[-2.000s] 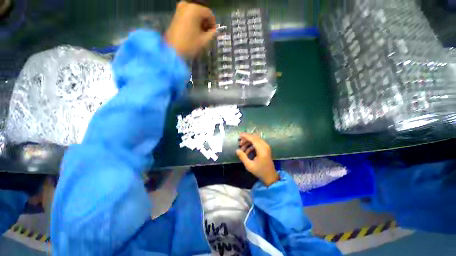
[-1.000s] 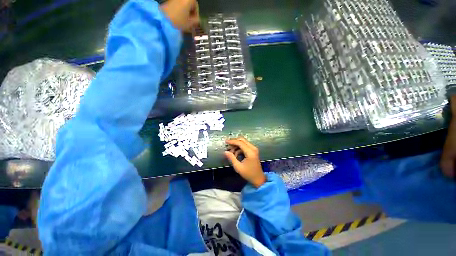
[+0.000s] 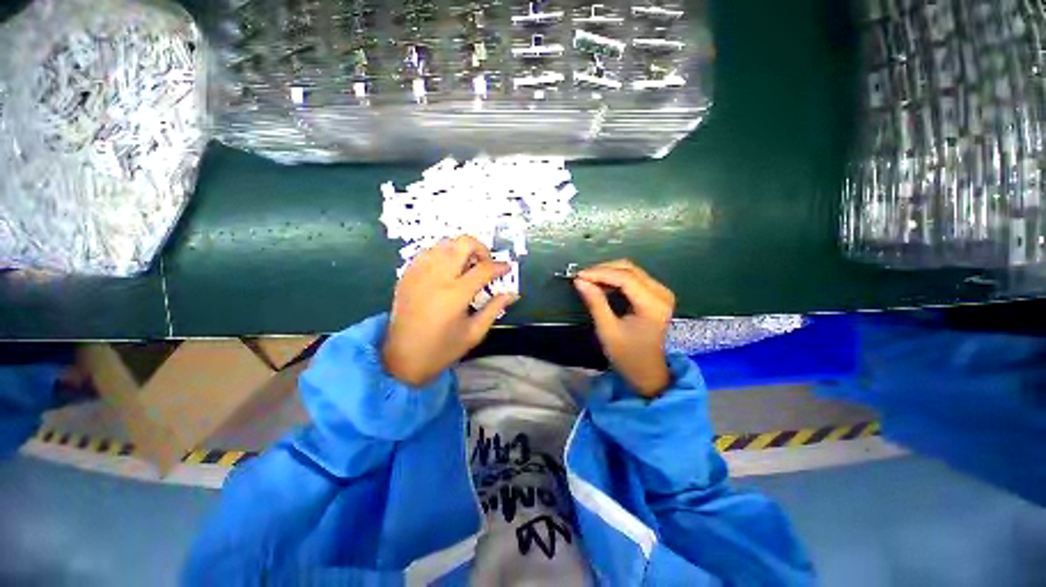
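My right hand [image 3: 629, 315] pinches a small slim metal part [image 3: 569, 273] between thumb and fingertips, just above the green bench. My left hand [image 3: 442, 307] is over the near edge of a loose pile of white pieces [image 3: 476, 197]. Its thumb and fingers curve around white pieces at the pile's edge; whether one is gripped cannot be told. Behind the pile stands a stack of clear parts trays [image 3: 459, 120] with rows of small metal parts, some with white pieces.
A clear bag of white pieces [image 3: 98, 138] lies at left. Tall stacked blister trays [image 3: 935, 149] stand at right. Below the green bench [image 3: 757, 218] are a blue bin [image 3: 791, 353] with a glittering bag and a brown cardboard box [image 3: 189, 396]. Blue sleeves show at both sides.
My left hand has come back from the tray stack to the white pile. My right hand now shows a metal part at its fingertips. The view has shifted.
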